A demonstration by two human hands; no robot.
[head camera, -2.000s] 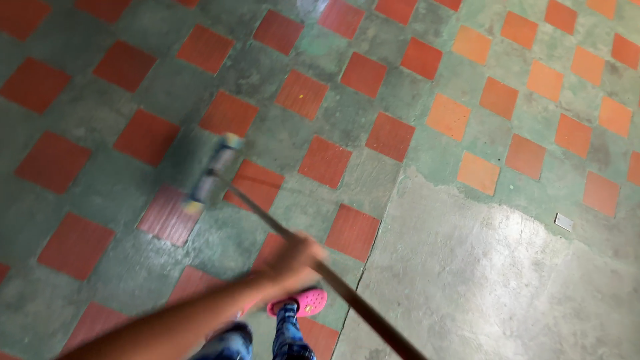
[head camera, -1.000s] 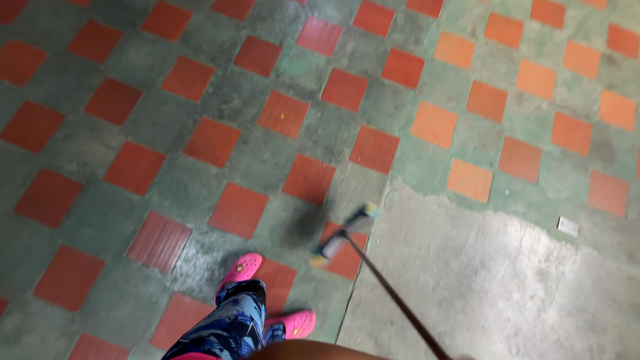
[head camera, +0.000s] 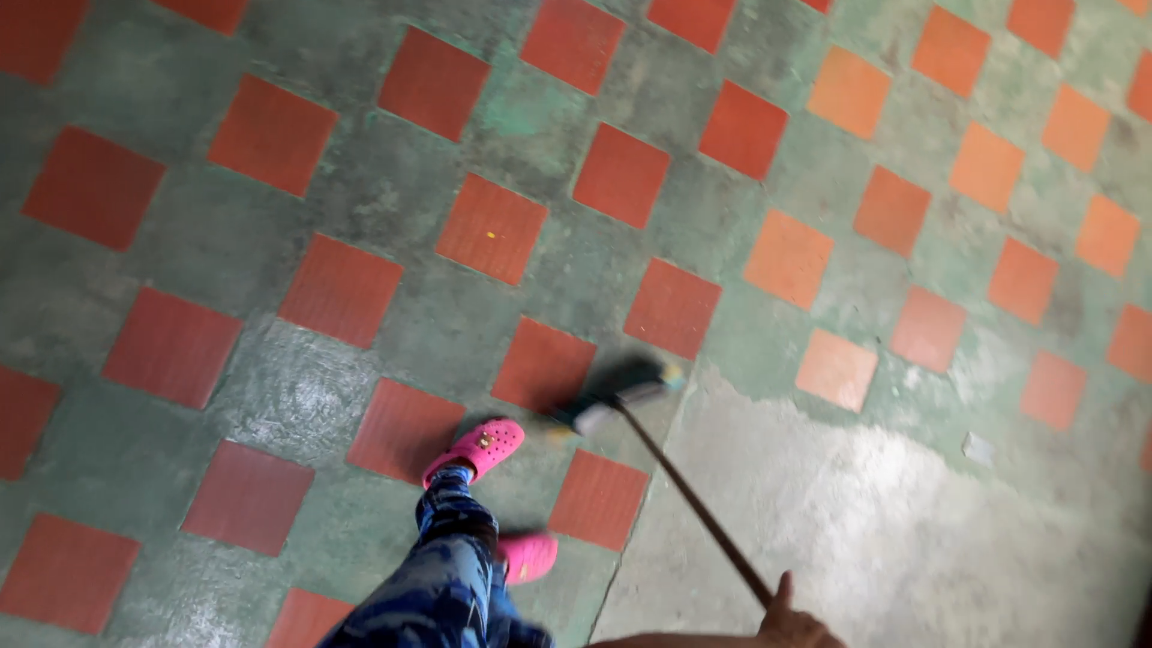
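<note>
A broom with a wide dark green-blue head (head camera: pixel 616 396) and yellowish ends is on or just above the tiled floor, its head blurred. The thin brown handle (head camera: pixel 697 504) slants down to the right from it. At the bottom edge my left hand (head camera: pixel 796 623) is closed around the handle, with one finger or thumb pointing up along it; the forearm enters from the left. My right hand is out of view. Left of and below the broom head are my feet in pink clogs (head camera: pixel 477 448), under blue patterned trousers.
The floor has red and orange square tiles (head camera: pixel 673 308) set in green-grey cement. A bare grey concrete patch (head camera: pixel 810 522) with an uneven edge lies at the lower right. A small pale flat scrap (head camera: pixel 977 448) rests near that edge.
The broom head, left of my feet two seconds ago, moved to their right, and is now up and right of them. My left hand is lower and farther right in view.
</note>
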